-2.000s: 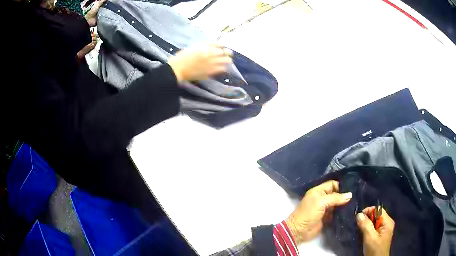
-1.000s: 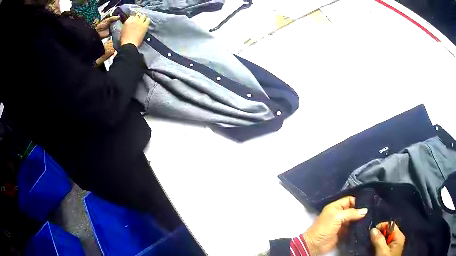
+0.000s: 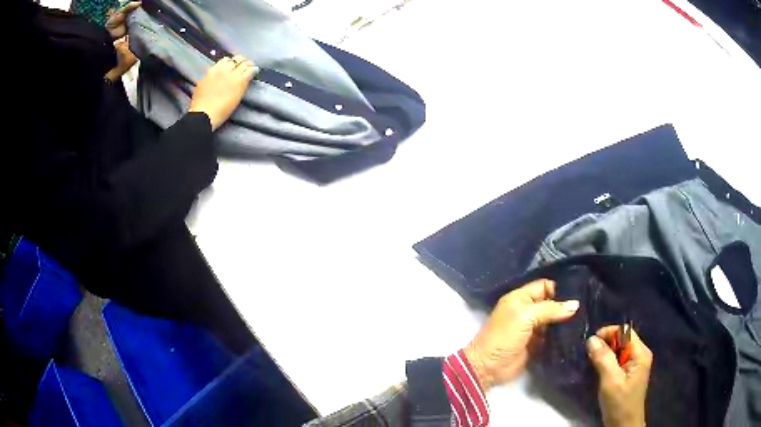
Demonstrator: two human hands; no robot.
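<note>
A dark denim garment (image 3: 542, 200) lies on the white table at the right, partly turned to its grey-blue inside, with a tiny pale label mark and a dark-rimmed opening. My left hand (image 3: 519, 329) pinches a dark doubled part of it between thumb and fingers. My right hand (image 3: 622, 371) holds the orange thread snips (image 3: 623, 344), their thin points up past the fingers, close over the same dark cloth. The fingers hide most of the snips. The lower part of my right hand is cut off by the bottom edge.
A person in black sleeves at the left has a hand on another grey-blue garment (image 3: 284, 108) with a dark snap band. Blue bins (image 3: 158, 359) stand below at the lower left. The white table (image 3: 334, 250) has a red line (image 3: 682, 12) at the far right.
The whole view has shifted. The other person's hand has moved along the snap band of their garment. My hands keep nearly the same hold on the dark cloth and snips.
</note>
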